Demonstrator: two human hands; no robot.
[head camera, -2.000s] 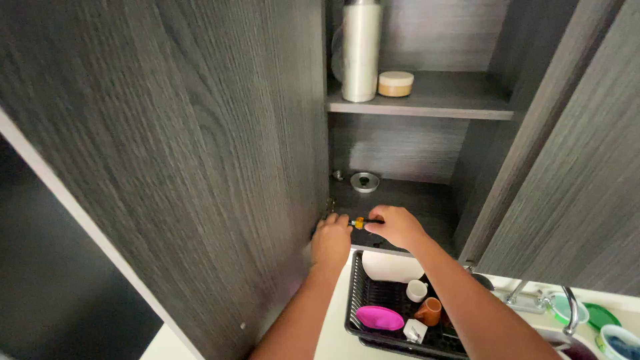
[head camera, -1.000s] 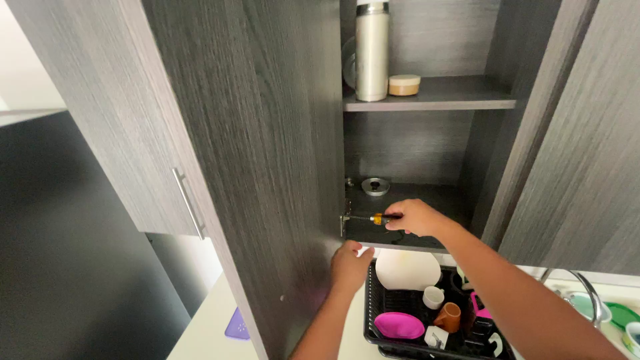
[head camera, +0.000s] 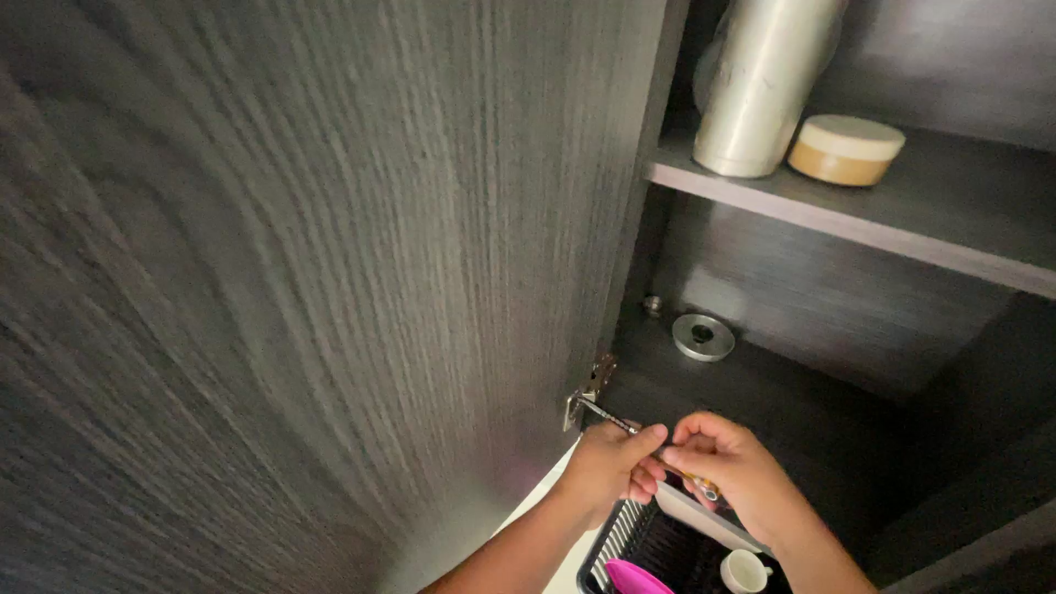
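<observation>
A screwdriver with a thin metal shaft and a partly yellow handle slants from a metal cabinet hinge down to my hands. Its tip is at the hinge, low on the inner side of the open wood-grain cabinet door. My left hand is closed around the shaft near the handle. My right hand grips the handle, just right of the left one; the fingers cover much of it.
On the shelf stand a metal flask and a round jar. A round metal lid lies on the cabinet floor. Below is a black dish rack with a white cup and a pink bowl.
My left hand has risen from the door's lower edge to the screwdriver's shaft. The right hand still holds the handle, which now slants downward from the hinge. The view is closer.
</observation>
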